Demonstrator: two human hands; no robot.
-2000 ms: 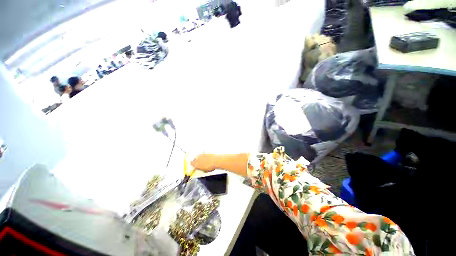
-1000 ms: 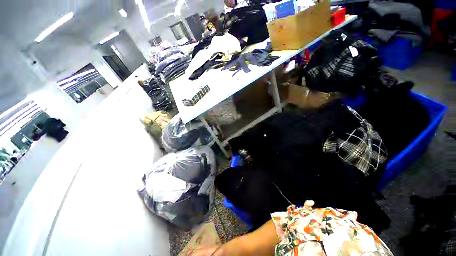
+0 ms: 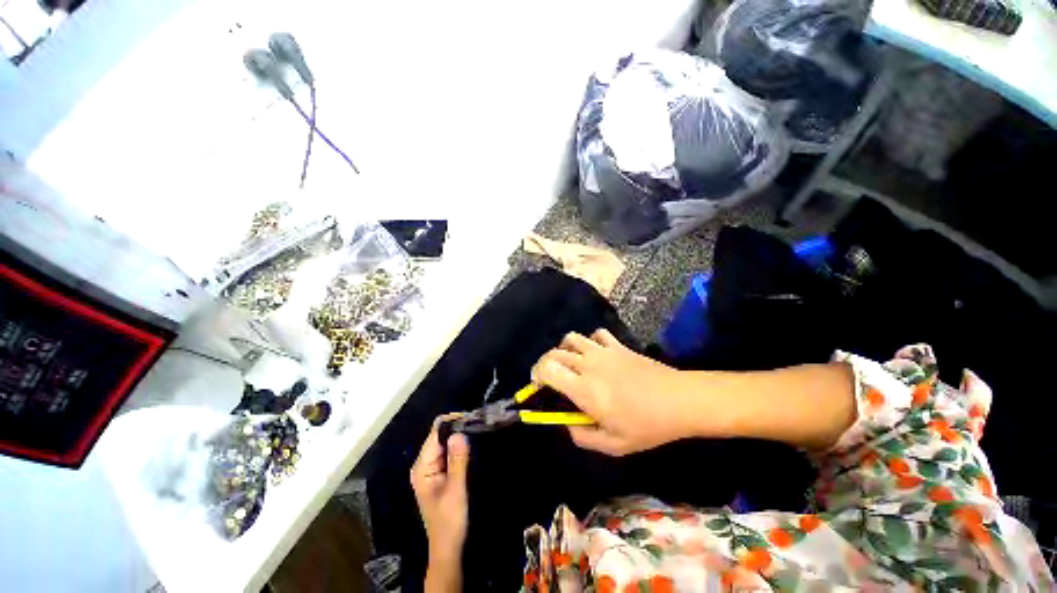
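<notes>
Yellow-handled pliers (image 3: 559,417) are in my right hand (image 3: 620,394), with the dark jaws pointing left. The jaws meet a fold of the black garment (image 3: 545,313) at the fingertips of my left hand (image 3: 443,481). My left hand pinches that fold between thumb and fingers. The garment lies across my lap. Whether a fastener sits between the jaws is too small and dark to tell.
The white table (image 3: 383,400) at left bears heaps of snap parts (image 3: 354,307), a plastic bag of snaps (image 3: 249,463) and two plugs (image 3: 278,64). A black panel (image 3: 64,359) with red border stands far left. Stuffed plastic bags (image 3: 678,145) and a blue crate (image 3: 692,319) are beyond.
The view has swung back from the crates to the lap and table. The pliers, seen at the table two seconds ago, are now at the garment. My left hand has come into view.
</notes>
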